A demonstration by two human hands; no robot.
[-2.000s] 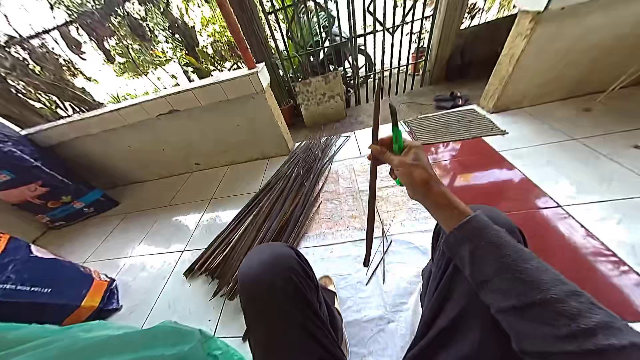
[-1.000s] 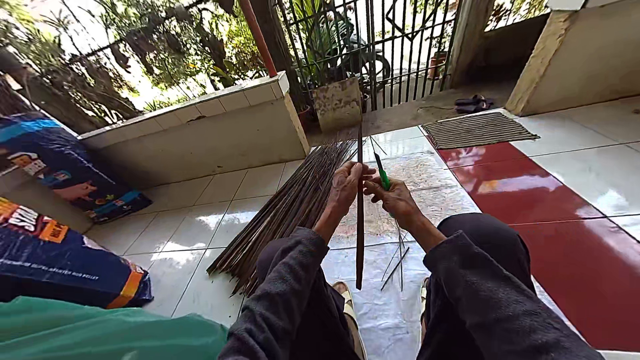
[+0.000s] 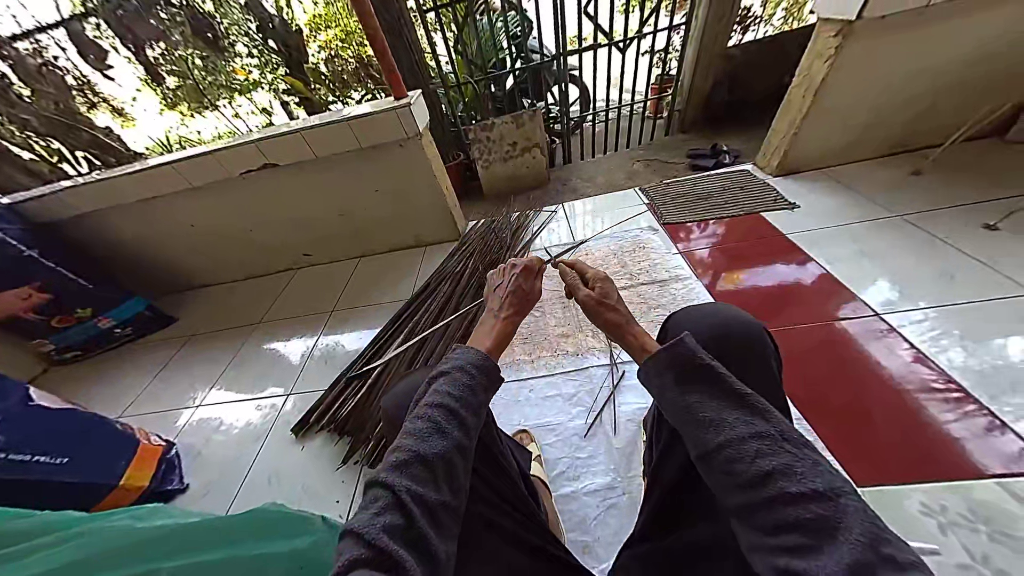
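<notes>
My left hand [image 3: 514, 290] is closed around a long thin leaf strip [image 3: 424, 336], whose pale length runs back past my wrist toward the lower left. Just right of it, my right hand [image 3: 596, 296] grips a knife [image 3: 566, 250], its blade against the strip near my left fingers; the handle is mostly hidden in my palm. Beyond my hands, the strip's thin dark end points to the upper right. A large bundle of dark, dry strips [image 3: 416, 344] lies on the tiles left of my hands. Several thin offcuts [image 3: 606, 400] are below my right hand, over the white plastic sheet [image 3: 576, 464].
A printed sheet [image 3: 616, 304] lies between my knees and the doormat [image 3: 718, 195]. Blue feed bags [image 3: 72, 448] and green plastic [image 3: 168, 540] are at the left. Farther off are a low wall [image 3: 264, 224], a metal gate [image 3: 592, 80], a concrete block [image 3: 510, 152] and dark slippers [image 3: 712, 157].
Two seconds ago my right hand held up the dark strip with the green-handled knife. My left hand has come in and grips the strip, which has gone from upright to slanting across my left wrist.
</notes>
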